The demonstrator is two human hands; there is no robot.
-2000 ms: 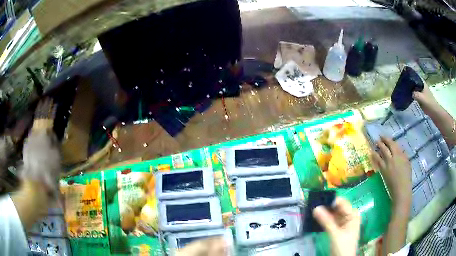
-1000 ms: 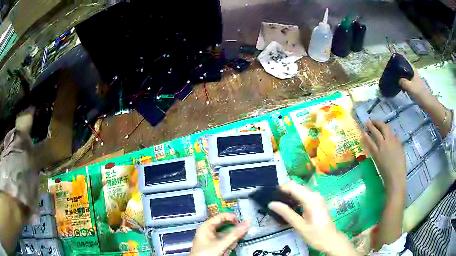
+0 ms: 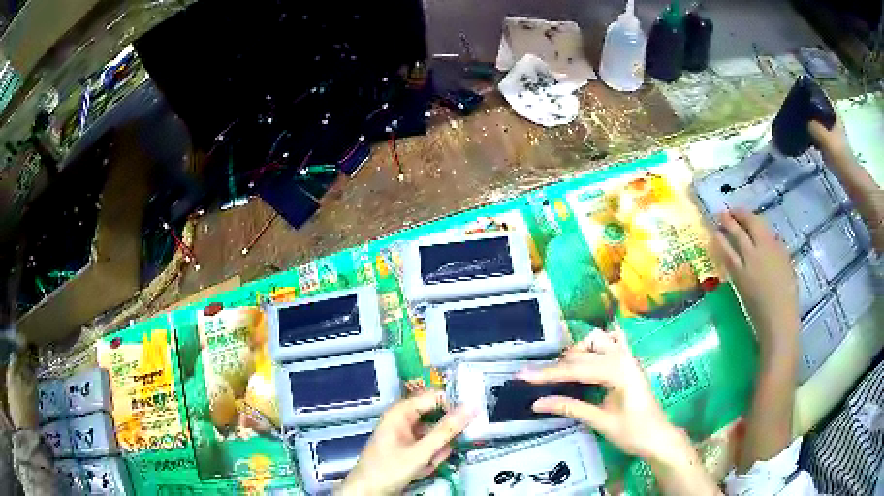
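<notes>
A grey housing (image 3: pixel 473 385) lies in front of me with a dark solar panel (image 3: pixel 514 400) at its recess. My right hand (image 3: pixel 611 397) holds the panel by its upper and lower edges, fingers over its right part. My left hand (image 3: pixel 402 444) grips the housing's left end with thumb and fingers; its fingertips hide that corner. Below lies an unfitted housing (image 3: pixel 528 473) with black squiggles. Several housings with dark panels set in them (image 3: pixel 334 387) lie in two columns above and to the left.
A neighbour's hand (image 3: pixel 761 266) rests by grey housings at right; their other hand holds a dark bottle (image 3: pixel 803 116) nozzle down. A clear bottle (image 3: pixel 623 50), dark bottles (image 3: pixel 667 46) and stained paper (image 3: pixel 543 92) stand or lie behind. Loose panels (image 3: pixel 288 199) and a cardboard box (image 3: pixel 116 228) are left.
My right hand has brought the panel down from beside the housing into its recess area. My left hand has come to the housing's left end. The arm at far left has left the box.
</notes>
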